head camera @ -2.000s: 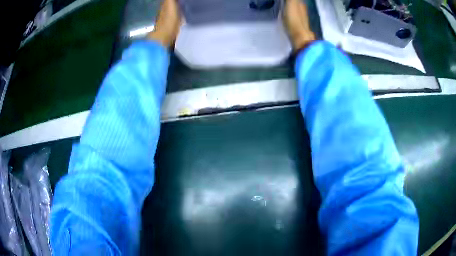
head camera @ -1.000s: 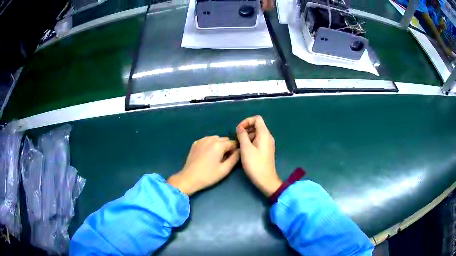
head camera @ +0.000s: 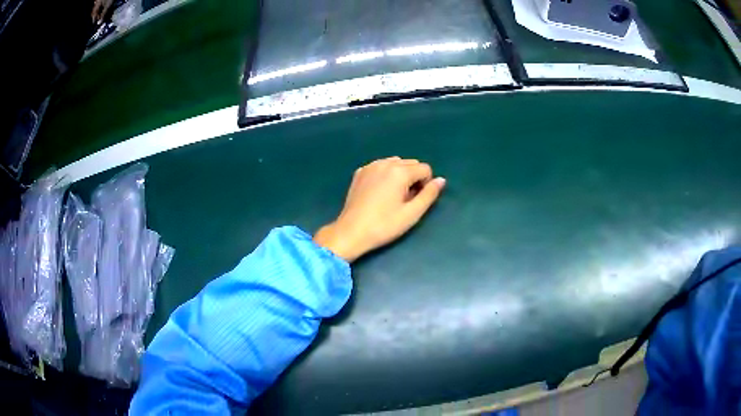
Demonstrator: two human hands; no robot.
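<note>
My left hand (head camera: 387,205) rests on the green bench (head camera: 528,187) near the middle of the view, with its fingers curled in. I cannot see anything in it. My right hand is out of the picture. Clear plastic bags (head camera: 114,276) with long flat pieces inside lie at the left of the bench. A projector unit with a grey front panel (head camera: 589,16) sits on a white protective sheet (head camera: 540,26) at the upper right, cut off by the top edge.
A dark glossy plate (head camera: 374,32) lies beyond the white strip (head camera: 187,132) along the bench. Blue cloth (head camera: 699,349) and a thin black cord (head camera: 642,335) show at the lower right. The bench's worn near edge (head camera: 520,398) is at the bottom. A hand shows at the far upper left.
The two hands met in the middle a second ago; my right hand has since left the picture. Earlier, both hands held a unit on a white sheet, which is now out of view.
</note>
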